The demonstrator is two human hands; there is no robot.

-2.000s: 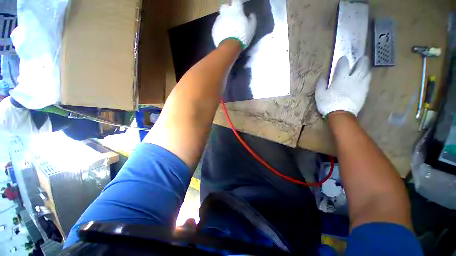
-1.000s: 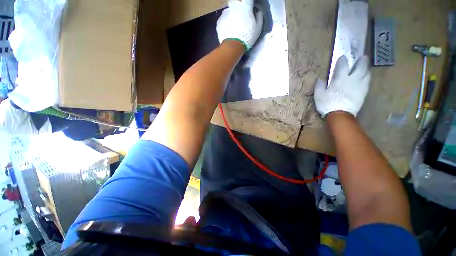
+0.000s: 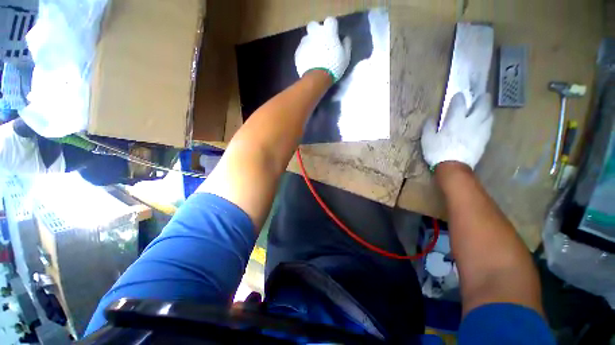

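Observation:
A flat black sheet [image 3: 270,77] with a bright silver area on its right side lies on the bench. My left hand [image 3: 324,52], in a white glove with a green cuff edge, is palm down over the sheet's upper middle; anything under the palm is hidden. A red hose [image 3: 337,221] comes out below the sheet's lower edge by my left forearm and curves across my lap. My gloved right hand [image 3: 458,135] rests palm down with fingers apart on the lower end of a long silver metal strip [image 3: 472,57]. No grip around the strip shows.
A perforated metal plate [image 3: 512,77] lies right of the strip. Further right are a hammer [image 3: 561,121] and a yellow-and-dark-handled tool [image 3: 568,140]. A large cardboard box [image 3: 145,74] and white plastic wrap [image 3: 64,67] stand left. A plastic-wrapped panel [image 3: 603,195] is far right.
The view has shifted, so the bench sits lower in the picture and the sheet's top edge shows. The bright area looks narrower than one second ago. My right hand is still on the strip.

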